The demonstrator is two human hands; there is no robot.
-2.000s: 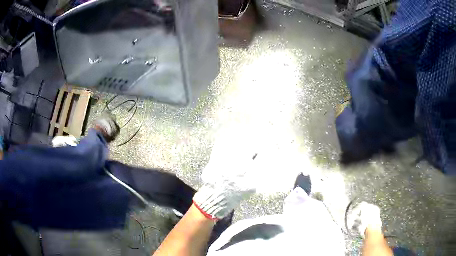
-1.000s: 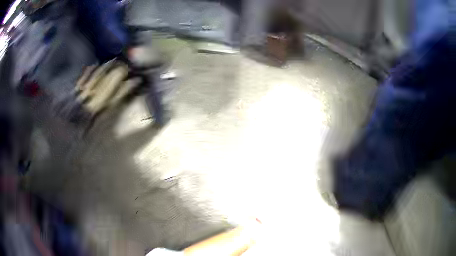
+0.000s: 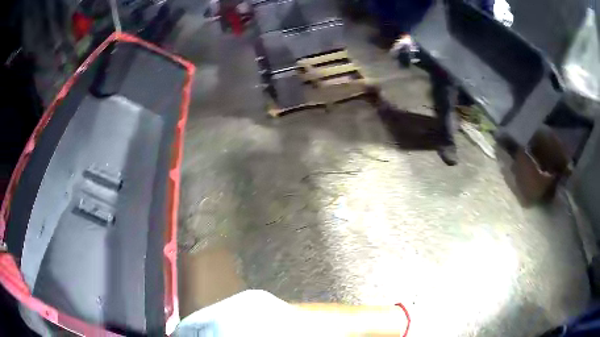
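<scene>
A large grey sheet-metal housing point(image 3: 128, 141) with a red rim stands upright at the left, its open side towards me. Raised brackets show on its inner wall. My left forearm reaches rightward from a white sleeve along the bottom edge, close to the housing's lower right corner. My left hand point(image 3: 424, 322), beyond a red glove cuff, is washed out by glare, so its fingers and any hold do not show. My right hand is not in view.
A wooden pallet point(image 3: 332, 69) lies on the floor at the top centre. At the upper right, a person in dark clothes point(image 3: 442, 99) is beside another grey housing point(image 3: 470, 59). A brown open box point(image 3: 536, 171) stands at the right. Thin dark lines lie on the floor.
My view has swung left; the red-rimmed housing has come in at the left, and the other housing and pallet have shifted right. My right hand, visible two seconds ago, is out of view.
</scene>
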